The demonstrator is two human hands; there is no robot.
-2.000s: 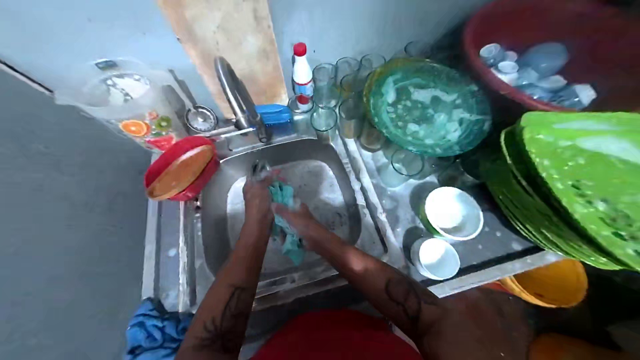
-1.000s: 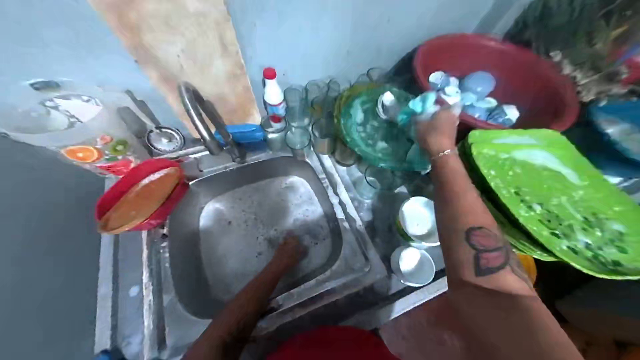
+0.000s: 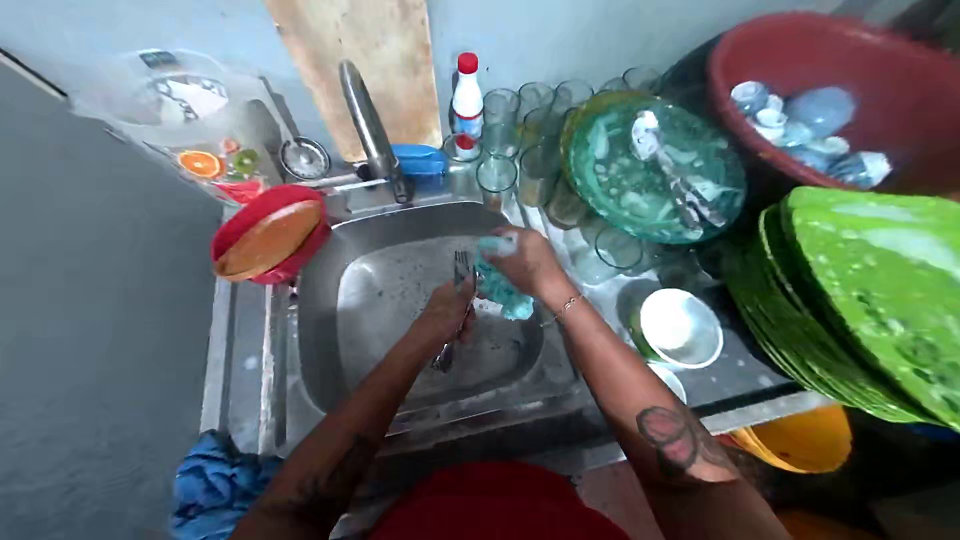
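Over the stainless steel sink [image 3: 390, 315], my left hand [image 3: 450, 307] grips metal cutlery, with the tines of a fork [image 3: 462, 264] pointing up and other handles showing below the fist. My right hand [image 3: 525, 262] is closed on a wet turquoise cloth [image 3: 501, 289], just right of the fork. Several soapy pieces of cutlery [image 3: 679, 176] lie on a green glass plate [image 3: 615, 165] to the right. Drinking glasses [image 3: 496, 174] stand between the sink and that plate. The curved faucet [image 3: 371, 127] rises behind the basin.
At right are stacked green plates [image 3: 877, 300], white bowls [image 3: 681, 328] and a dark red tub [image 3: 795, 45] holding cups. A red basin [image 3: 270, 232] sits left of the sink. A white bottle with red cap [image 3: 467, 94], a blue container [image 3: 418, 160] and a strainer [image 3: 305, 158] stand behind.
My right hand has come back from above the green plate to the sink with the cloth. More cutlery lies on that plate. My left hand, low in the basin a second ago, now holds up cutlery.
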